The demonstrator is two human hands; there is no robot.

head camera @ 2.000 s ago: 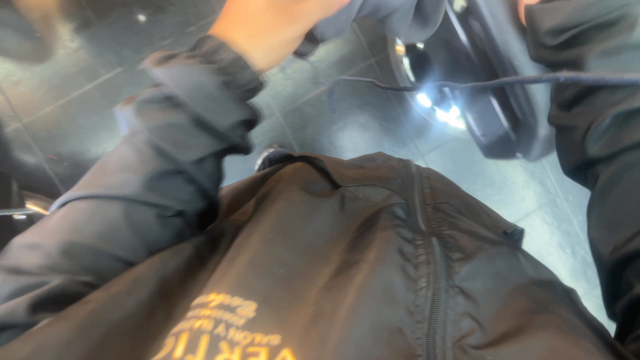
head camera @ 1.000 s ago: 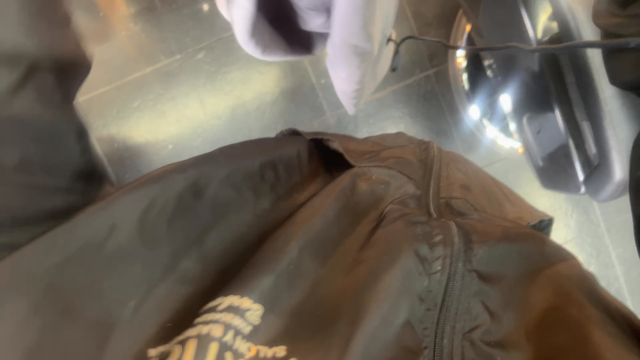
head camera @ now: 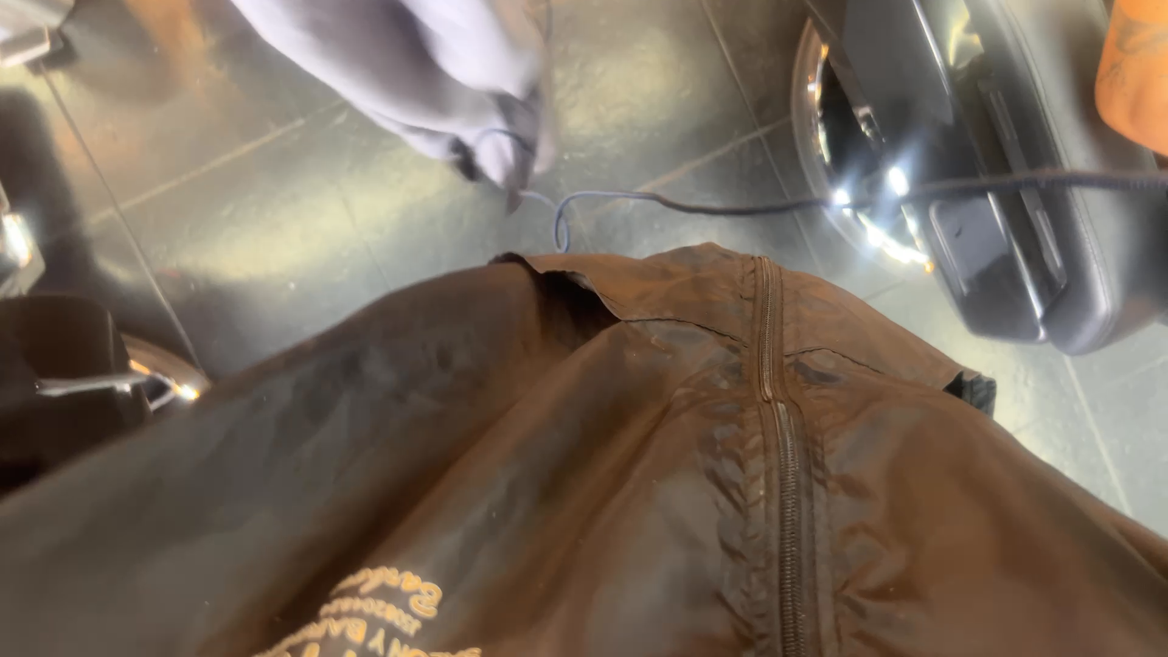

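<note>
My left hand is out of view. An orange-toned, rounded shape with dark markings [head camera: 1136, 78] cuts in at the top right edge; it may be part of my right hand, but I cannot tell, nor whether it holds anything. A dark cord [head camera: 730, 208] runs in from the right edge and ends in a small loop near the centre. Close to that loop hangs a pale, blurred cloth [head camera: 411, 73], its lower tip bunched. My dark jacket or smock [head camera: 639, 456], with a zip [head camera: 787, 493] and printed writing, fills the lower part.
At the right is a black padded chair part [head camera: 1013, 164] beside a round shiny base [head camera: 817, 119]. Another round metal base [head camera: 169, 365] and a dark object [head camera: 64, 383] are at the left edge. Dark floor tiles [head camera: 630, 100] lie beneath.
Both dark sleeves, seen two seconds ago, have left the view, as has the hand at the top. The pale cloth has moved and now hangs lower. The view has shifted.
</note>
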